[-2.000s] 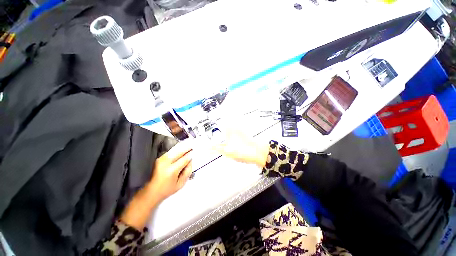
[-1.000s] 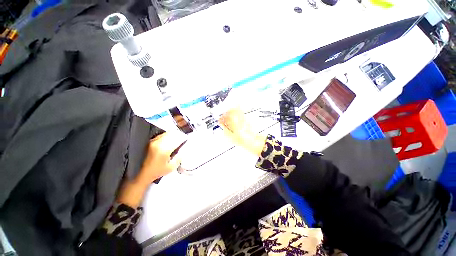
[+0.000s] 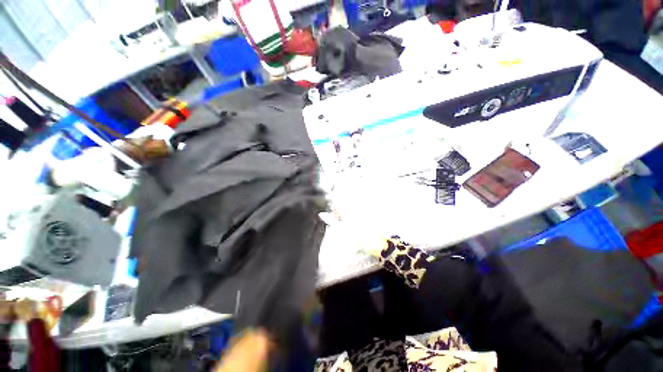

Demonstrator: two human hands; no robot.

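Dark grey fabric (image 3: 232, 189) lies in a large draped heap left of the white sewing machine head (image 3: 378, 120). A blurred fold hangs over the table's front edge towards my left hand (image 3: 247, 352). That hand is blurred and cut off by the bottom edge, at the fold's lower end; its grip is unclear. My right hand (image 3: 350, 238) is washed out on the white table, right of the fabric. Its leopard-print cuff shows clearly, but its fingers do not. The needle area is overexposed.
A reddish-brown-screened phone (image 3: 503, 176), small black items (image 3: 445, 185) and a small grey panel (image 3: 579, 146) lie right of the machine. Dark fabric covers a blue crate (image 3: 581, 236) below right. A grey motor-like unit (image 3: 64, 240) and another person's hand (image 3: 33, 309) are at left.
The view has swung left and up, showing more of the workshop. My left hand has moved from beside the needle down to the bottom edge, and the fabric fold now extends towards it.
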